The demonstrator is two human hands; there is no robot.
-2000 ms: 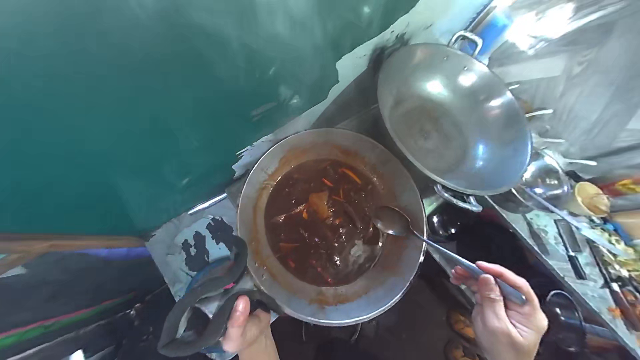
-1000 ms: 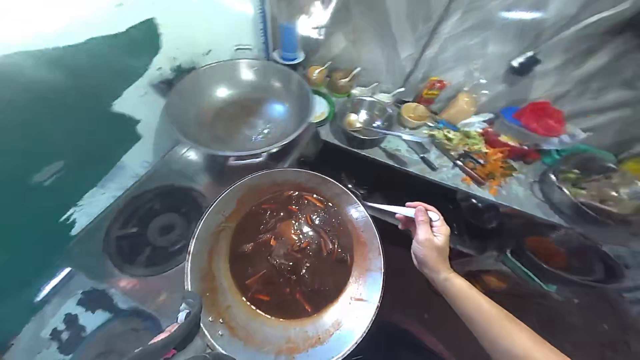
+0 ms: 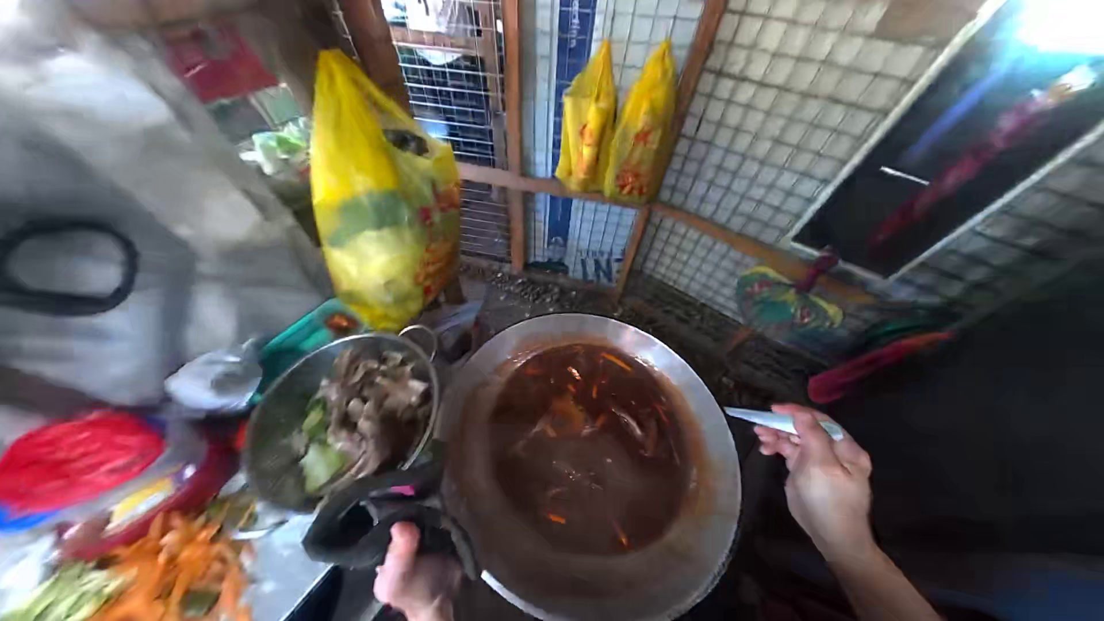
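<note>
A large metal wok (image 3: 720, 483) holds dark brown sauce (image 3: 595, 457) with orange strips and pieces of food in it. My left hand (image 3: 418, 569) grips the wok's left side through a dark folded cloth (image 3: 379, 517); the handle beneath is hidden. At the right, my right hand (image 3: 824, 466) is closed around the pale handle of a spoon (image 3: 780, 421), whose other end is out of sight behind or below the wok's right rim.
Left of the wok is a metal bowl (image 3: 285, 405) of meat and greens. Shredded carrot (image 3: 172, 561) and a red plastic bag or cover (image 3: 78, 457) lie at the lower left. Yellow bags (image 3: 379, 198) hang ahead by a wire mesh wall (image 3: 759, 112).
The view has swung far from the stove to the mesh wall, and the wok has been carried along with it. Two seconds ago the spoon's bowl was in the sauce; now it is outside the wok.
</note>
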